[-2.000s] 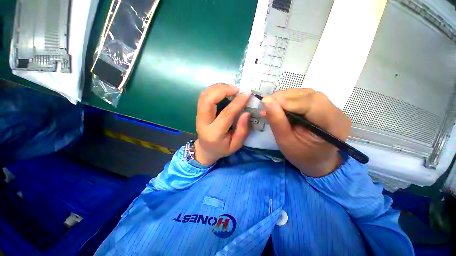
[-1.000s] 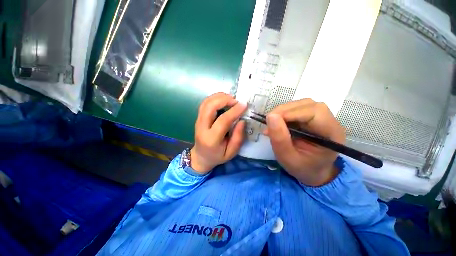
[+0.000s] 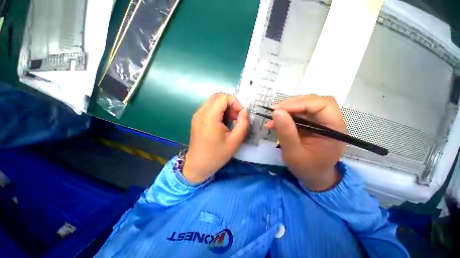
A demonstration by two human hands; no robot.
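Note:
My right hand holds the black tweezers, tips pointing left over the near left corner of a grey laptop cover. The tips look slightly apart. My left hand is just left of the tips, thumb and index finger nearly together at the cover's edge. Whether a small piece is between those fingertips is too small to tell. A white liner strip lies across the cover. A dark patch shows at the cover's upper left.
Bagged black strips in clear plastic lie on the green mat at left. Another grey cover lies on a white sheet at far left. The bench's near edge runs below them.
The view has shifted slightly. My left thumb and index finger have drawn back a little from the tweezer tips. The pale piece seen at the fingertips two seconds ago no longer shows clearly.

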